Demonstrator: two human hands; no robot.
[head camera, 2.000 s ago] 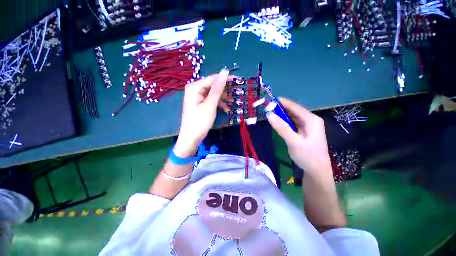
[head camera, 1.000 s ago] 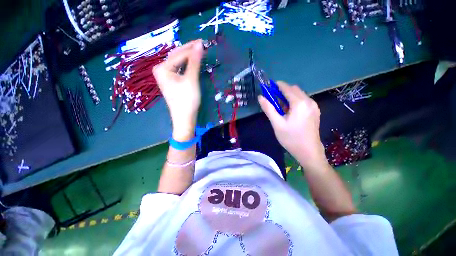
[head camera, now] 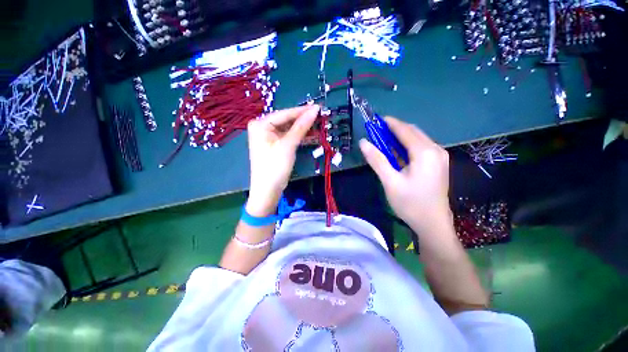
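Note:
My left hand (head camera: pixel 281 146) pinches the upper left part of a dark PCB panel (head camera: pixel 340 128) between thumb and fingers at the bench's front edge. Red wire leads (head camera: pixel 328 180) with small white plugs hang from the panel over the edge. My right hand (head camera: pixel 410 163) holds blue-handled pliers (head camera: pixel 383 139), their metal jaws beside the panel's right side. Whether the jaws touch the panel is hard to tell. A small dark piece with a red lead (head camera: pixel 365 77) lies just above the panel. My fingers hide part of the panel.
Red leads (head camera: pixel 224 106) are piled left of centre, white flat cables (head camera: pixel 368 40) at the back. A flat black tray (head camera: pixel 58 148) stands at left, dark strips (head camera: pixel 127 137) beside it. Board assemblies (head camera: pixel 506 34) lie back right. A lower black tray (head camera: pixel 482 223) is below the bench edge.
My left hand was raised away from the panel a second ago and is now back at it. A small piece with a red lead now lies above the panel. The pliers stay in my right hand.

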